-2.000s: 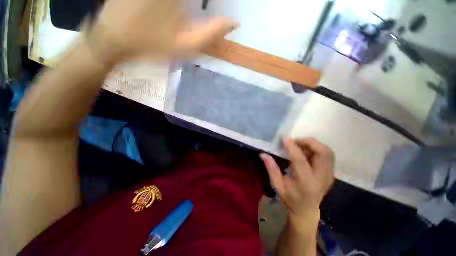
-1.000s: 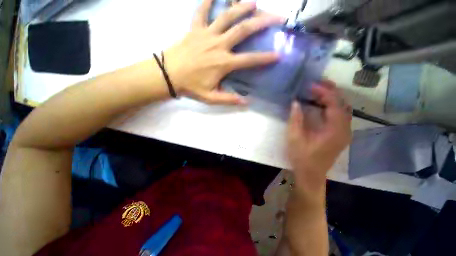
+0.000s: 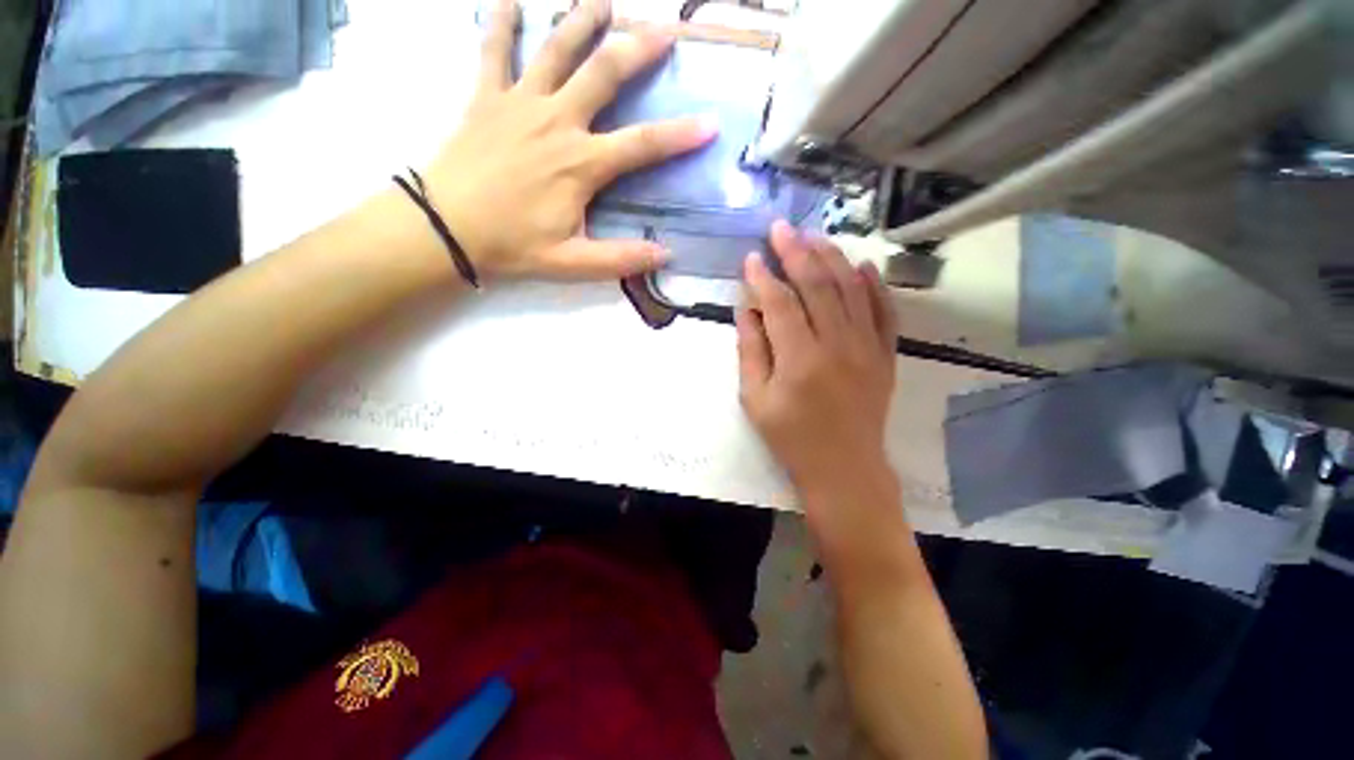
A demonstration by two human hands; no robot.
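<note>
The clear sewing template (image 3: 695, 256) lies flat on the white table beside the machine's needle area, with a grey-blue piece (image 3: 668, 175) in it. My left hand (image 3: 557, 171) is spread flat, palm down, on the template's left part, fingers apart. My right hand (image 3: 817, 334) presses with its fingertips on the template's right edge, fingers close together. The presser foot and needle area (image 3: 832, 201) is just above my right fingertips, by a bright light. The template's far part is partly hidden by my left hand and the machine head.
The machine head (image 3: 1025, 89) hangs over the upper right. A black piece (image 3: 149, 220) lies at the left, below a stack of grey-blue pieces (image 3: 186, 52). Loose grey pieces (image 3: 1069, 438) lie at the right. A dark strip (image 3: 973, 358) runs along the machine bed.
The template has moved from the table's front edge to under the machine head. Both hands are now on it; since one second ago it has turned and shifted left. More of the stack shows.
</note>
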